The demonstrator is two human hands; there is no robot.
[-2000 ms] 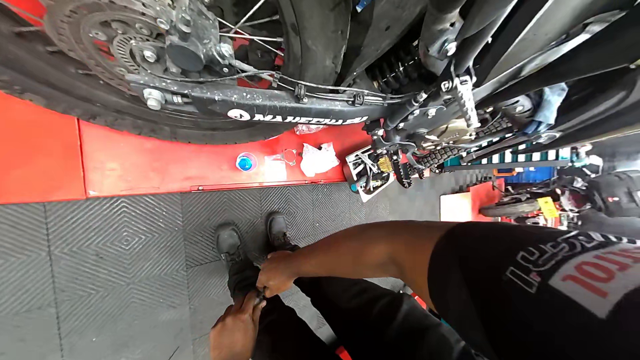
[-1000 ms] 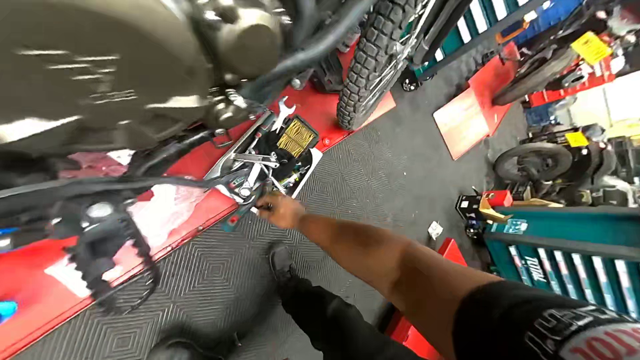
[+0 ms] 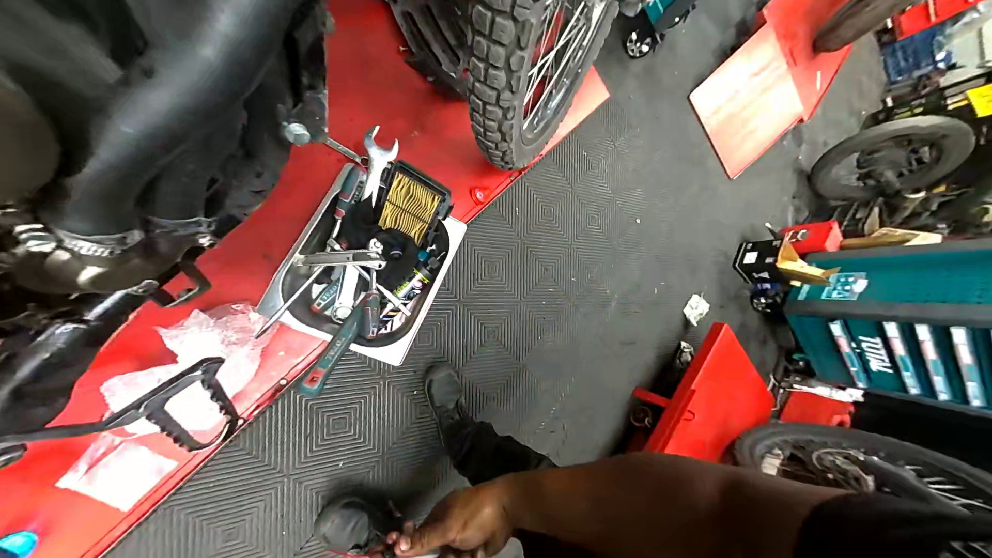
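My right hand (image 3: 465, 521) is at the bottom edge, its fingers closed around a small, partly hidden object, with a pale part showing below them. My left hand cannot be made out. Up and to the left, a tool tray (image 3: 416, 332) rests on the red platform, apart from my right hand. It holds an open-end wrench (image 3: 379, 161), screwdrivers, other hand tools and a pleated yellow air filter (image 3: 410, 206). A green-and-red tool handle (image 3: 332, 358) sticks out over the tray's near edge.
Above the red platform (image 3: 395, 93) are a motorcycle's knobby tire (image 3: 504, 93), its engine side and a foot pedal (image 3: 194, 403). Plastic wrapping (image 3: 209, 341) lies by the pedal. My shoes are on the patterned floor mat. At right are a red box (image 3: 709, 395), a teal tool cabinet (image 3: 891, 287) and another wheel (image 3: 852, 465).
My right hand was at the tool tray a second ago and is now away from it, lower in view. Both hands showed together two seconds ago. The view has shifted strongly.
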